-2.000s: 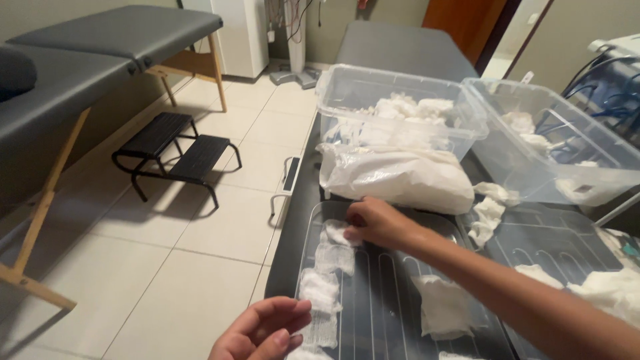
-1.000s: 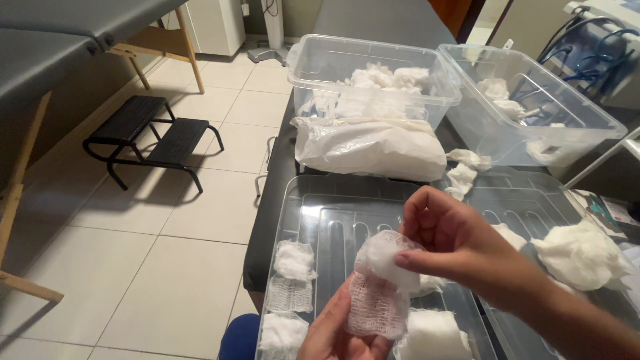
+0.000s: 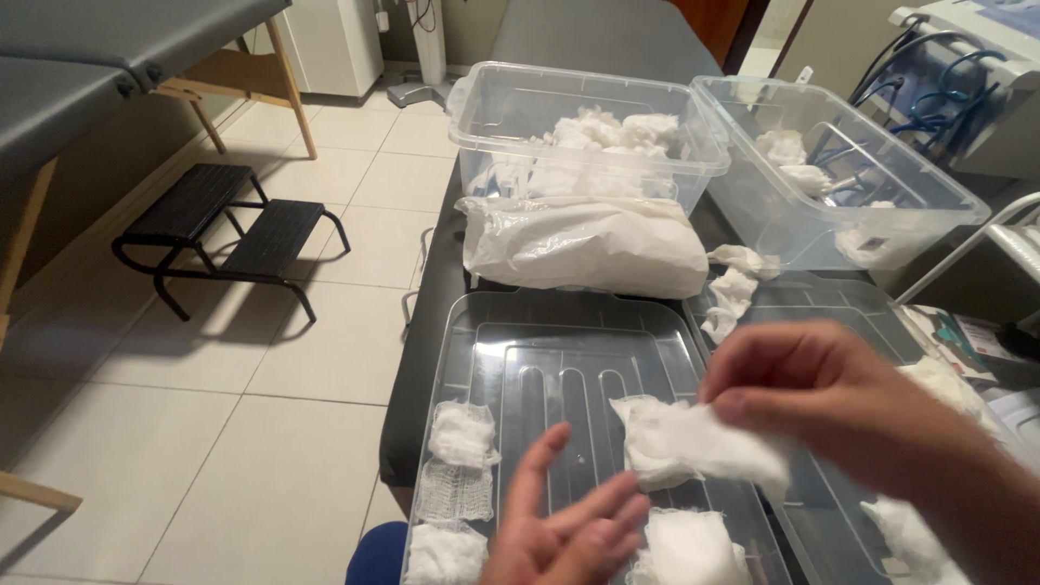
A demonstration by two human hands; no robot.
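Note:
Between the fingers of my right hand (image 3: 804, 398) is a white cotton piece (image 3: 735, 455), blurred by motion. It overlaps, in the view, a folded white gauze pad (image 3: 650, 431) on the clear plastic lid (image 3: 569, 325). My left hand (image 3: 569, 520) is low over the same lid, fingers spread, holding nothing. Along the lid's left side lie a cotton wad on gauze (image 3: 461, 435), an open-weave gauze piece (image 3: 457, 490) and another white wad (image 3: 447, 554). A stack of white pads (image 3: 691, 548) lies near the bottom, right of my left hand.
Beyond the lid are a white plastic-wrapped roll (image 3: 585, 248) and a clear bin (image 3: 589, 154) of white cotton or gauze. Another clear bin (image 3: 902, 199) stands right, beyond a second lid (image 3: 821, 301). A black step stool (image 3: 227, 219) is on the floor at left.
The hands, together around gauze and cotton one second ago, are now apart. The right hand has moved right with a white piece, and the left hand has let go with fingers spread.

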